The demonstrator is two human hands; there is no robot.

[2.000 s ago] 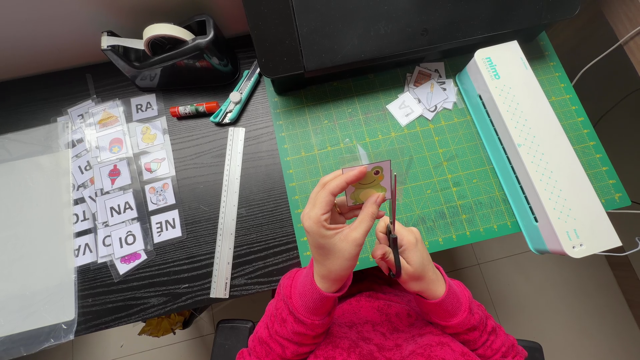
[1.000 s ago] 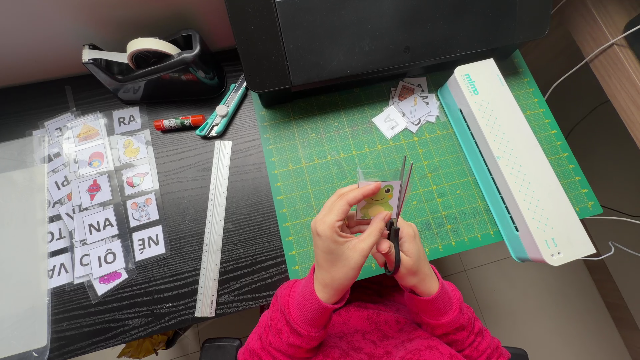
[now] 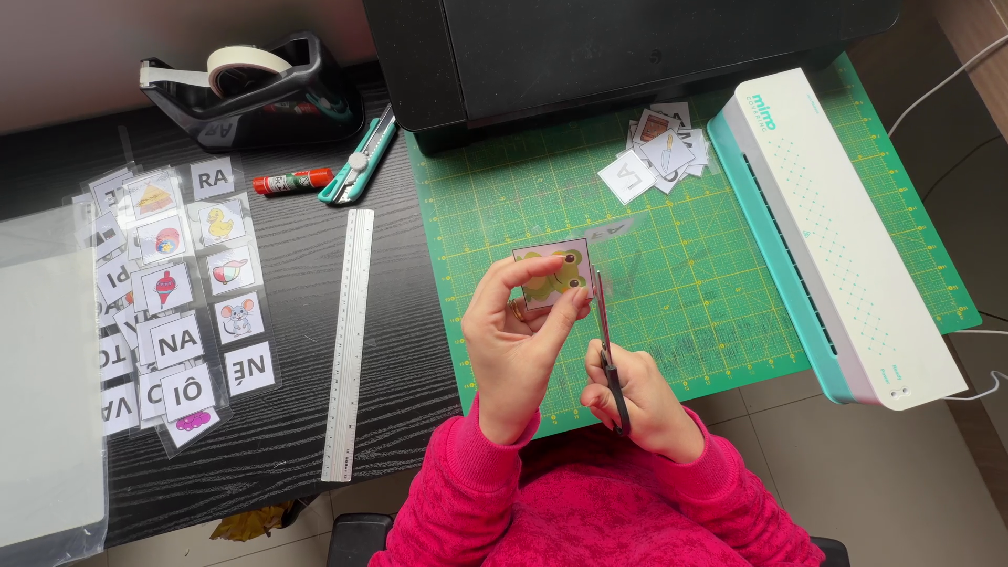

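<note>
My left hand (image 3: pixel 516 339) pinches a small square frog card (image 3: pixel 539 272) between thumb and fingers, above the green cutting mat (image 3: pixel 504 197). The card has a dark border and now lies with the frog turned sideways. My right hand (image 3: pixel 642 398) grips black-handled scissors (image 3: pixel 602 323), their blades pointing away from me along the card's right edge. The blades look nearly together. A clear strip of laminate film (image 3: pixel 610 230) shows past the card's upper right; whether it is joined to the card is hard to tell.
A white and teal laminator (image 3: pixel 835 236) stands right, beside a pile of cut cards (image 3: pixel 665 153). A black printer (image 3: pixel 630 55) is behind. Leftward lie a ruler (image 3: pixel 348 346), box cutter (image 3: pixel 361 161), glue stick (image 3: pixel 293 181), tape dispenser (image 3: pixel 260 102) and laminated card sheets (image 3: pixel 236 315).
The frog card has been turned in my left hand, from upright to sideways. The scissor blades, apart one second ago, are now closer together.
</note>
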